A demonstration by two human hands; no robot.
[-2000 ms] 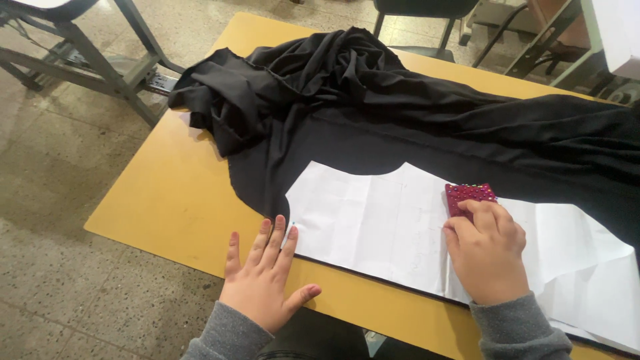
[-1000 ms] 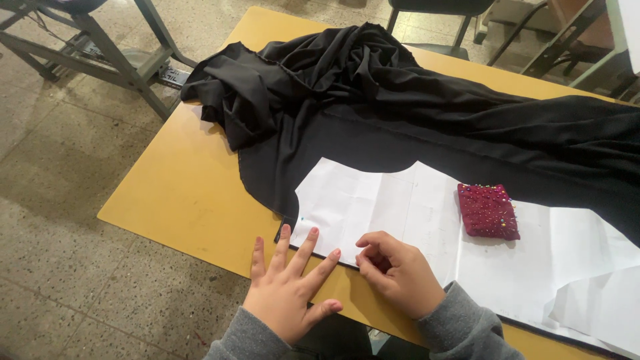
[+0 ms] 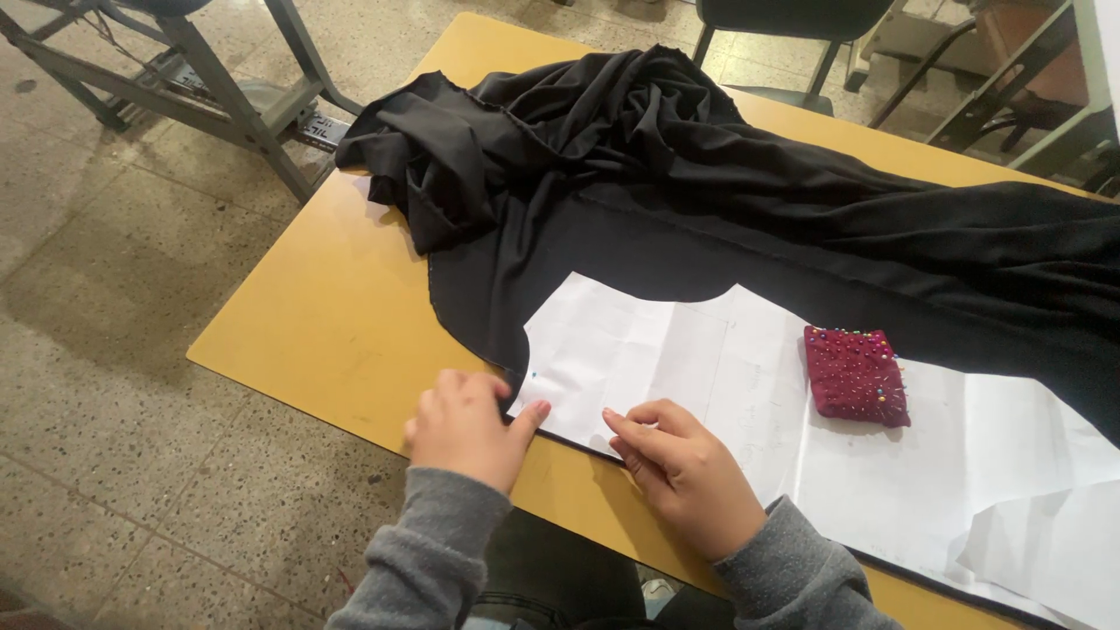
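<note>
A white paper sewing pattern lies on black fabric, its lower edge along the near edge of the yellow table. My left hand rests at the pattern's left corner, thumb on the paper and curled fingers at the fabric's edge; whether it grips the cloth cannot be told. Over the pattern's near edge is my right hand, thumb and forefinger close together; anything as small as a pin between them is not clear. A dark red pincushion full of colored-head pins sits on the paper, right of my right hand.
Bunched black fabric spreads across the far side of the yellow table. Beyond it stands a dark chair, with metal-framed furniture at the far right. A grey metal stand is on the speckled floor at the far left.
My right hand has left the pincushion and come to the pattern's near edge. My left hand, earlier flat with fingers spread, has curled at the pattern's corner.
</note>
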